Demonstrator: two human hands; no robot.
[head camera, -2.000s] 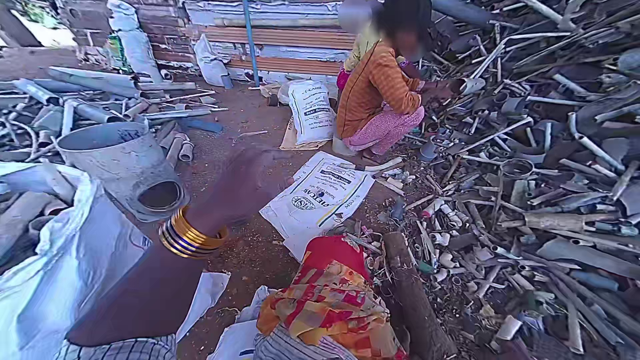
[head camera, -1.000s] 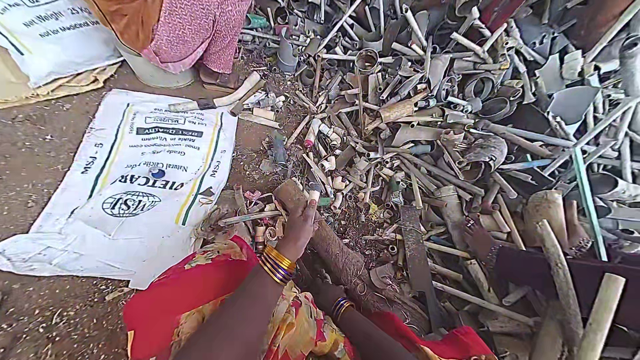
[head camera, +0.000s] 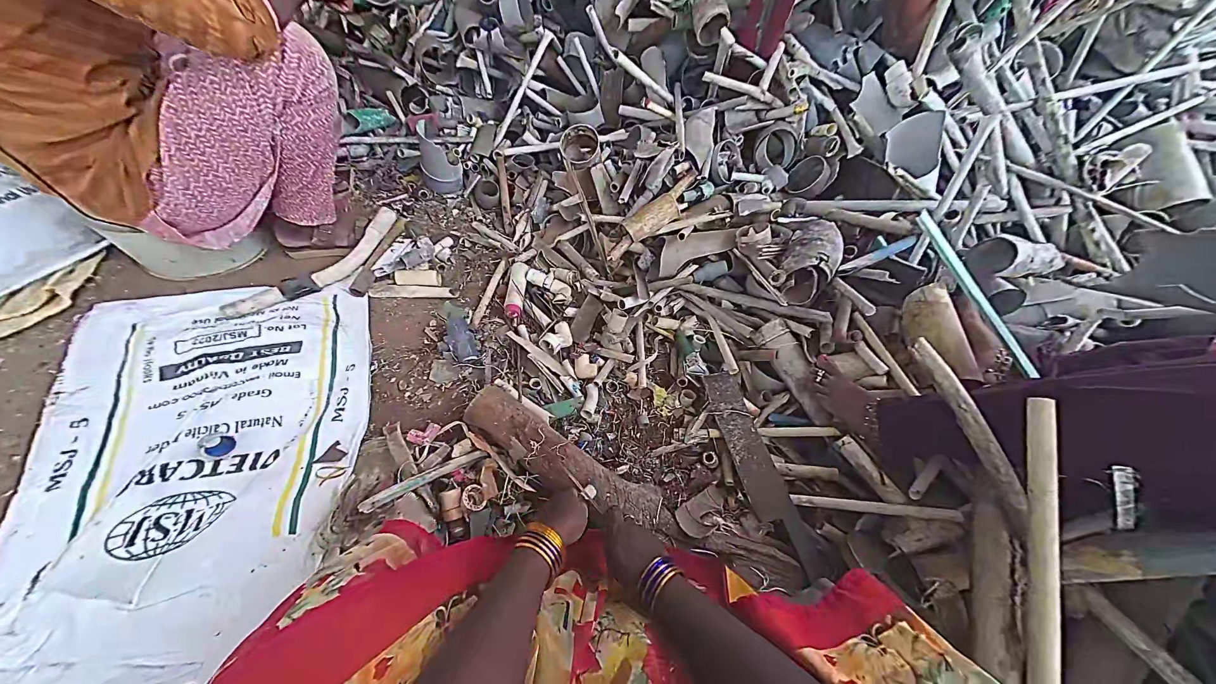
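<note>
In the head view a thick wooden log (head camera: 532, 442) lies slanting among pipe scraps before my lap. My left hand (head camera: 562, 516), wearing gold-coloured bangles, is against the log's near side; its fingers are mostly hidden. Beside it my right hand (head camera: 632, 549), with blue and gold bangles, is low at the log's lower part, fingers also hidden. Whether either hand grips anything cannot be told. Short pipe pieces and fittings (head camera: 473, 496) lie just left of the log. A flat dark strip (head camera: 760, 465) lies to its right.
A printed white woven sack (head camera: 190, 456) lies flat at the left. A person in pink patterned clothing (head camera: 242, 133) sits at upper left. Heaped plastic pipe scraps (head camera: 703, 190) fill the back and right. Another person's dark-clothed limb (head camera: 1035, 427) reaches in from the right, near upright pipes (head camera: 1042, 541).
My left hand was on the log's upper end a second ago; it is now lower along it, close to my right hand. The view has swung down and right since two seconds ago.
</note>
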